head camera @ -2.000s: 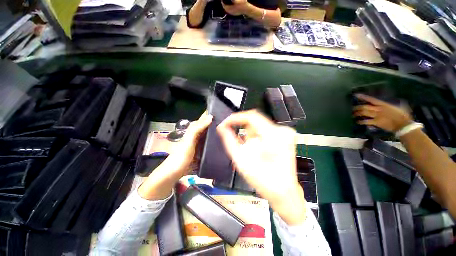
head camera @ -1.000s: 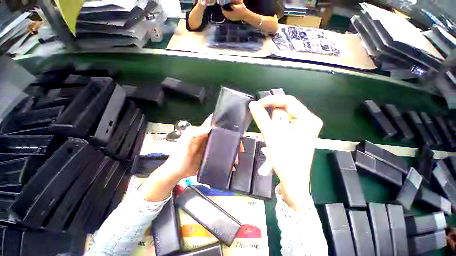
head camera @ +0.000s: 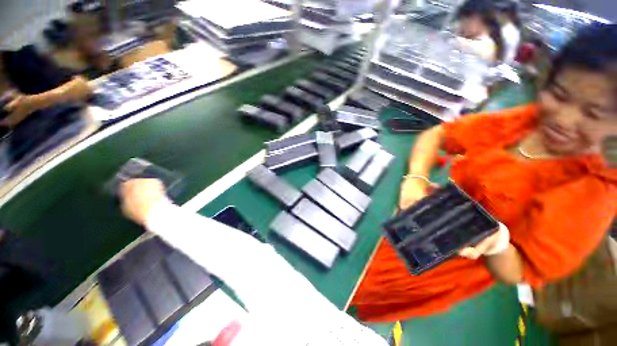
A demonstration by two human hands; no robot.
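My right hand [head camera: 142, 199], blurred, reaches from the light sleeve over the green belt. Its fingers are at the near side of a blurred dark device housing [head camera: 145, 169]; whether they grip it cannot be told. My left hand is not in view. Several dark closed housings [head camera: 162, 274] lie side by side at lower left, partly hidden by my right sleeve. A flat dark slab, perhaps the smartphone [head camera: 235, 219], shows just beyond the sleeve.
Grey-black housings [head camera: 314, 226] lie on the green bench; more stand along the belt [head camera: 284, 105]. A person in orange [head camera: 541, 203] at right holds an open black shell [head camera: 440, 230]. Pale stacked trays [head camera: 426, 74] stand behind. Another person's arm is at upper left.
The view has swung right and tilted. My left hand and the unit it held have left the picture. My right hand has moved out over the belt. The person in orange has come into view.
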